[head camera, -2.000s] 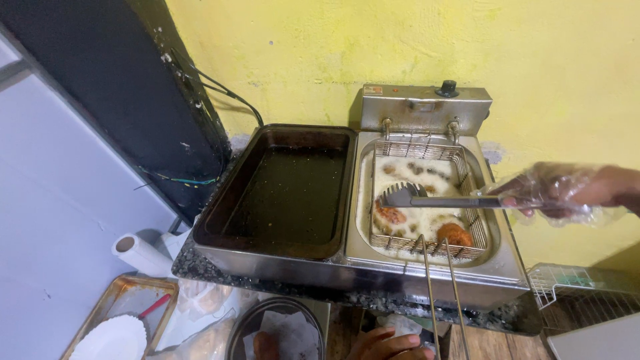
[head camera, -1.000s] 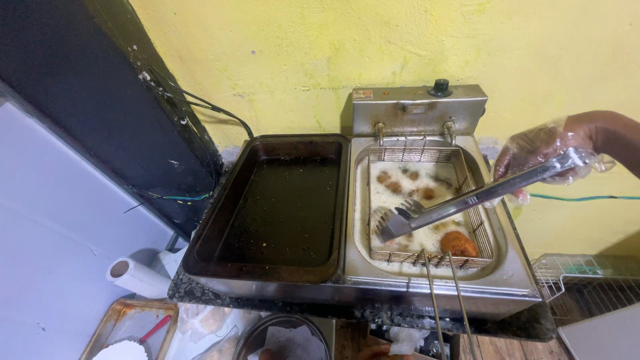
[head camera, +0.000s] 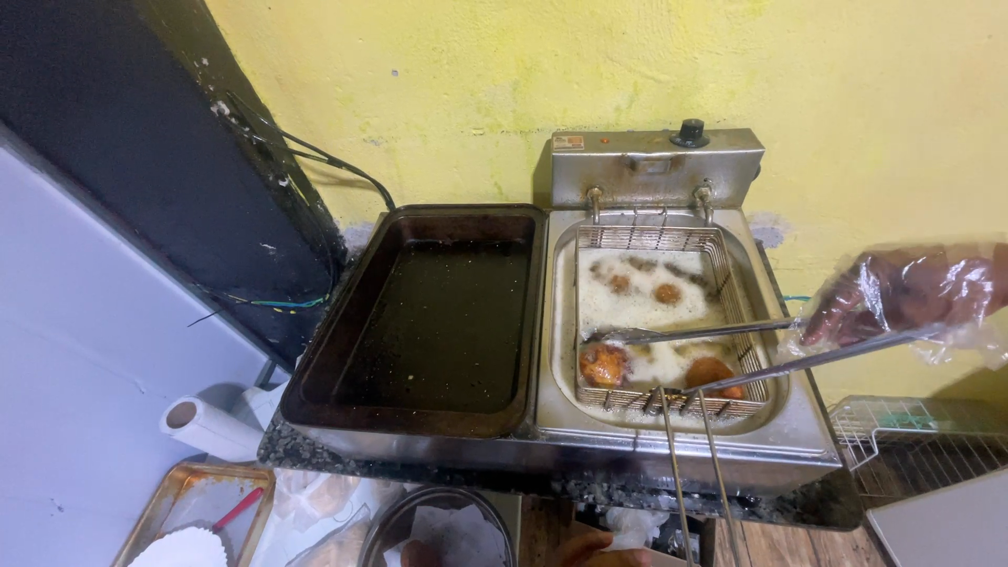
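My right hand, in a clear plastic glove, grips metal tongs from the right. The tongs' two arms are spread over the fryer basket, which sits in bubbling oil. One browned fried piece floats at the basket's front left and another at its front right, by the lower tong arm. Smaller bits float farther back. My left hand shows only in part at the bottom edge, near the basket's long wire handles; what it holds, if anything, is hidden.
A dark, oily rectangular pan stands left of the fryer. Below are a paper-lined round bowl with a brown piece, a metal tray with a red-handled utensil, and a paper roll. A white wire rack is at right.
The tongs, whose tips were close together one second ago, are now spread apart. The browned piece at the basket's front left, covered by the tongs' head before, now shows plainly.
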